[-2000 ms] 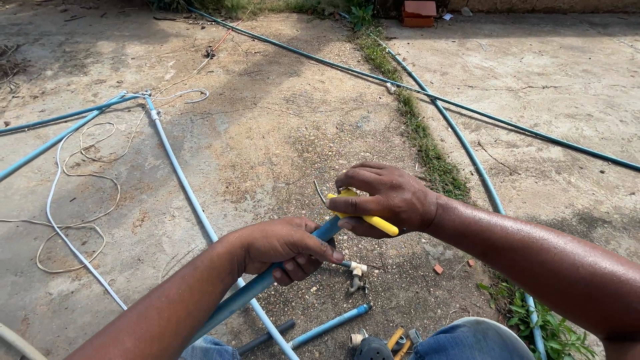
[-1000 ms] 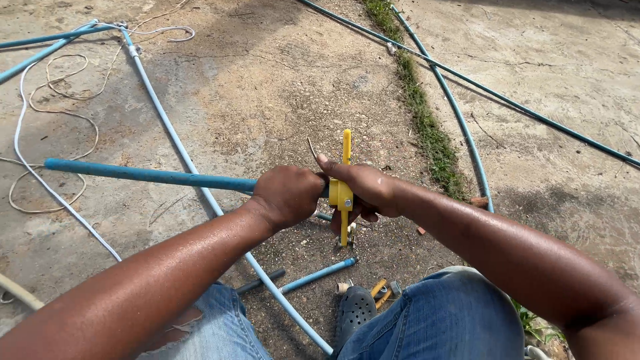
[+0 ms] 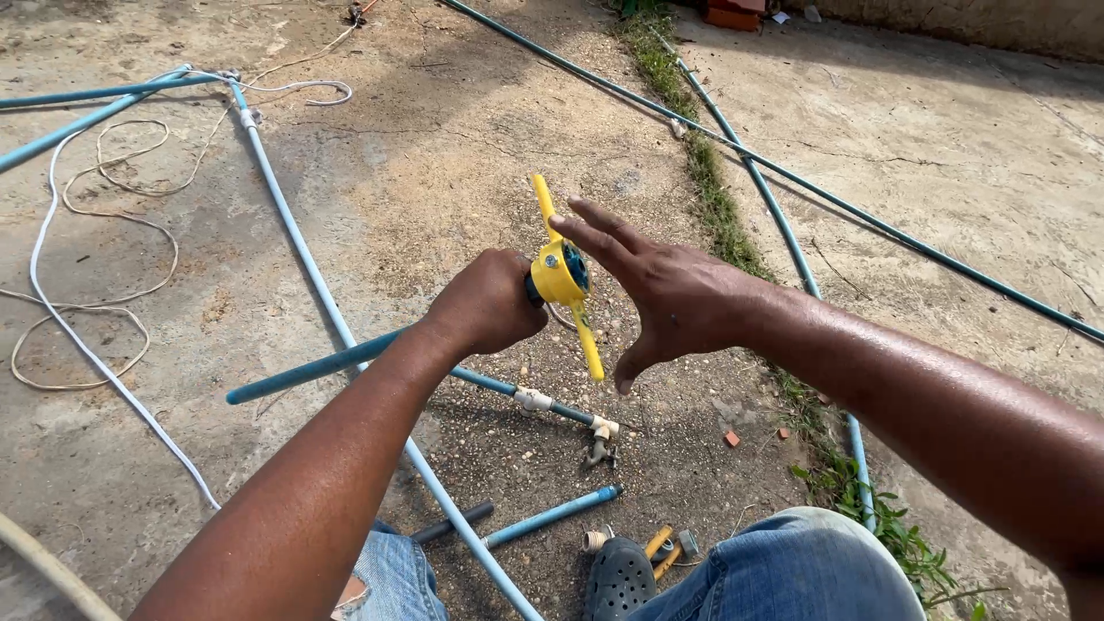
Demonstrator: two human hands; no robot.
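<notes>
My left hand [image 3: 492, 302] is closed around a blue plastic pipe [image 3: 315, 371], whose free end points down to the left. On the pipe's other end, just beyond my fist, sits a yellow pipe threading die stock [image 3: 556, 272] with a dark round die in its centre and two yellow handles, one up, one down. To the right of the tool my right hand [image 3: 673, 289] is spread open, thumb low and fingers near the upper handle. Whether a fingertip touches it I cannot tell. The pipe end inside the die is hidden.
A pipe with white fittings and a tap [image 3: 599, 448] lies below my hands, near a short blue pipe [image 3: 552, 515] and a dark pipe [image 3: 457, 520]. A long light-blue pipe [image 3: 293, 224] crosses at left beside loose cord [image 3: 164, 233]. Yellow-handled pliers [image 3: 662, 552] lie by my shoe.
My right hand was on the yellow tool in both earlier frames and is now open beside it. The tool's handles have tilted since a second ago. The pipe's free end has dropped lower.
</notes>
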